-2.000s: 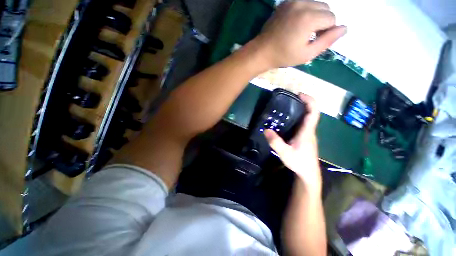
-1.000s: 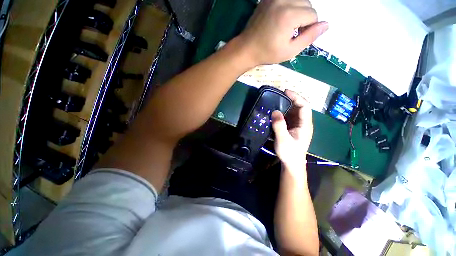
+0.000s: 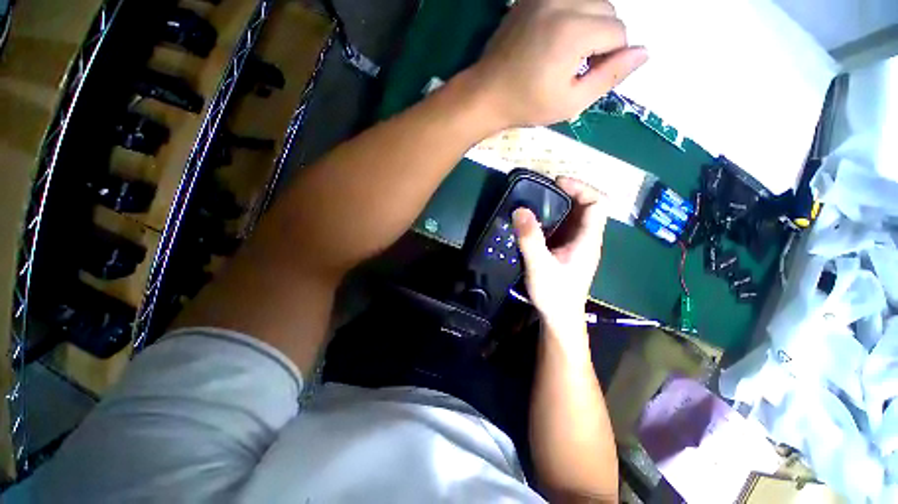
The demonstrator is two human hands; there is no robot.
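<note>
A black glossy smart door lock [image 3: 487,266] stands tilted at the bench edge in front of my body, with white digits lit on its keypad. My right hand [image 3: 563,246] holds its right edge, fingers around the side and thumb on the upper keypad. My left hand [image 3: 561,64] is raised over the back of the bench, above and clear of the lock, with fingers curled. Whether its fingertips hold anything cannot be told. The lock's lower end is dark and hard to make out.
A sticker sheet [image 3: 610,187], blue battery pack [image 3: 667,214] and small black parts [image 3: 727,261] lie on the green bench [image 3: 635,271]. A white sheet [image 3: 729,69] is behind. White bags [image 3: 847,305] heap at right. Racked black locks [image 3: 118,192] stand left.
My right thumb has moved from the keypad's right side to its upper part, and fewer digits show. Earlier it was on the lower left. My left hand stays raised.
</note>
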